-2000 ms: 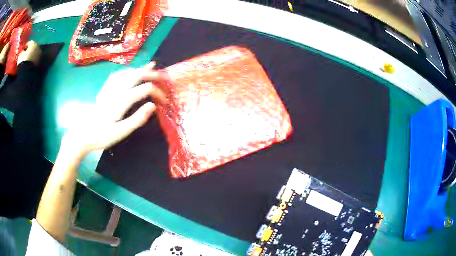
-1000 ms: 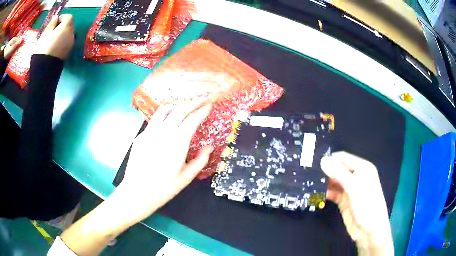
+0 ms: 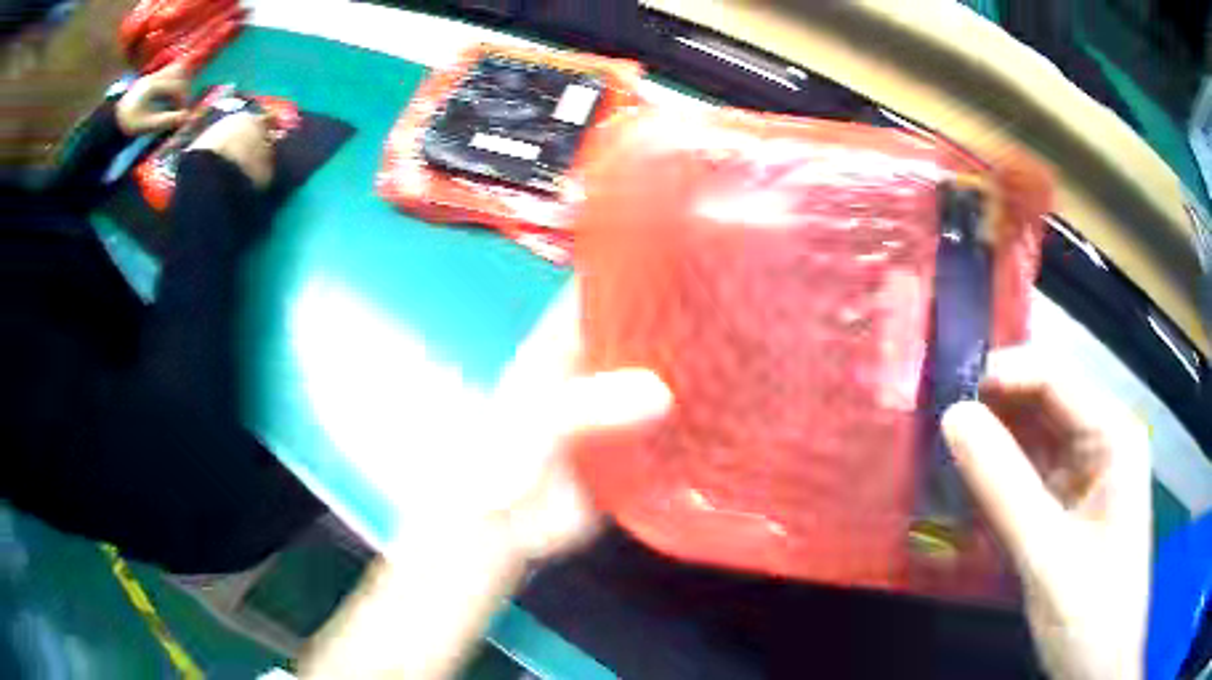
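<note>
A red bubble bag (image 3: pixel 784 359) is raised in front of me above the black mat (image 3: pixel 625 604). My left hand (image 3: pixel 532 452) holds its left side, thumb on the front face. A circuit board (image 3: pixel 960 306) lies mostly inside the bag, and a dark strip of it shows at the bag's right end. My right hand (image 3: pixel 1063 465) grips the board's exposed edge and the bag's right end between thumb and fingers. A yellow spot shows at the board's lower corner. The picture is blurred.
Another circuit board (image 3: pixel 512 120) lies on red bags at the upper middle. At upper left, another person's hands (image 3: pixel 233 140) work at a red bag. The blue tape dispenser (image 3: pixel 1183 604) is cut off at the right edge. A dark rail runs along the back.
The board has gone from beside the bag to mostly inside it. The bag is now lifted close to me in both hands. The view has swung so the bench things sit further right.
</note>
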